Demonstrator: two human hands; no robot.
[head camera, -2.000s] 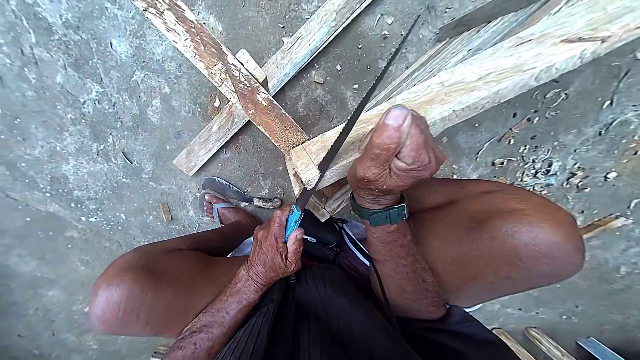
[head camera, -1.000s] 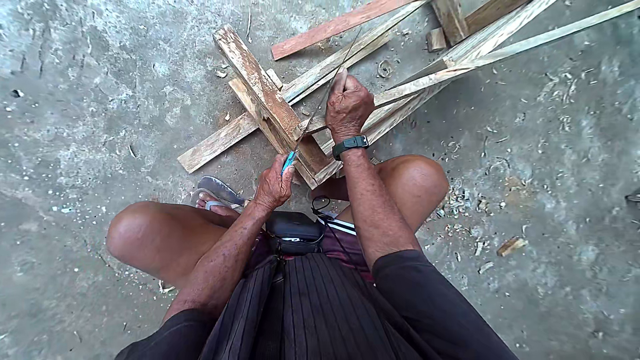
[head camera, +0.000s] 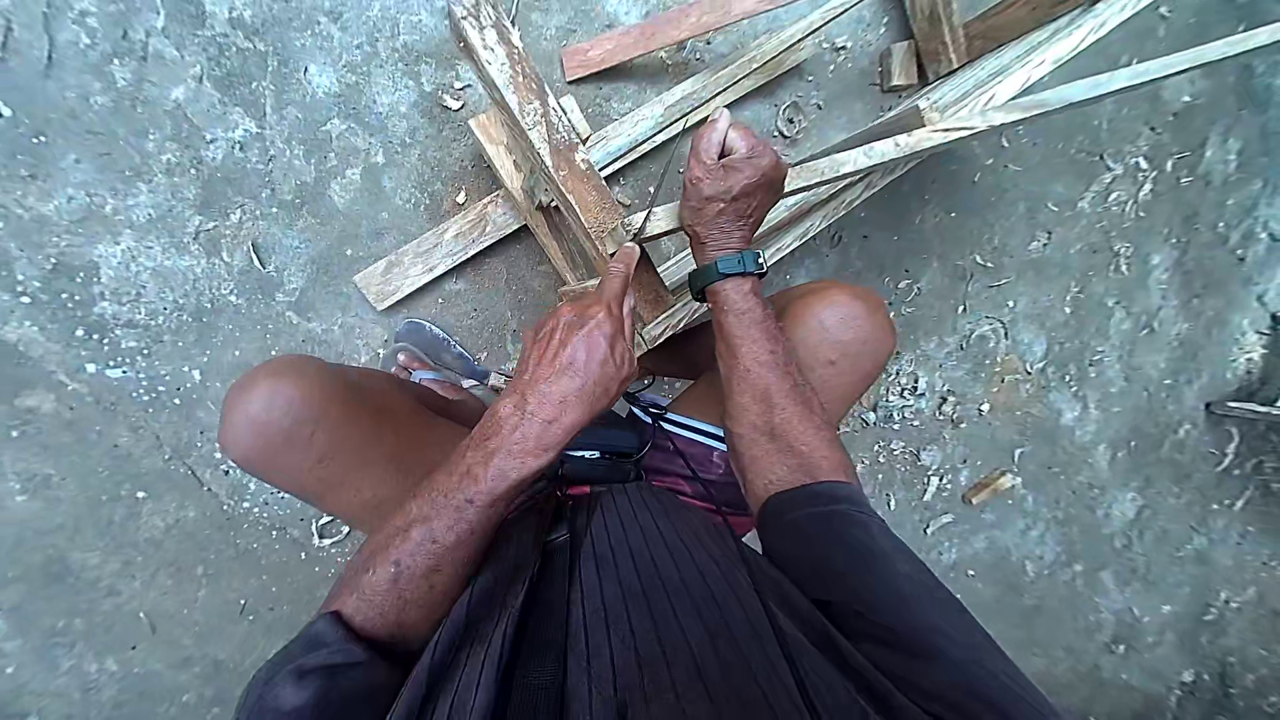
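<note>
My left hand (head camera: 585, 335) is closed around a hand saw, its index finger stretched along the dark, narrow blade (head camera: 663, 180); the handle is hidden beneath the hand. The blade slants up and away beside the end of a thick wooden beam (head camera: 575, 165) dusted with sawdust. My right hand (head camera: 732, 185), with a dark watch strap (head camera: 728, 272) at the wrist, is closed over a long pale wooden strip (head camera: 860, 157), just right of the blade. That strip's near end lies by the beam's end; the exact contact with the saw teeth cannot be seen.
More boards lie crossed on the concrete floor (head camera: 1080, 420): a pale board (head camera: 430, 250), a reddish board (head camera: 660, 40) and a grained plank (head camera: 1060, 50). A small wood block (head camera: 899, 66) is beside the upper right pieces. My bent knees flank the work; shavings and a wood scrap (head camera: 990, 487) lie right.
My left hand has moved forward to the beam's end, covering the blue saw handle seen earlier. My right hand stays closed on the strip. The view has widened since the oldest frame.
</note>
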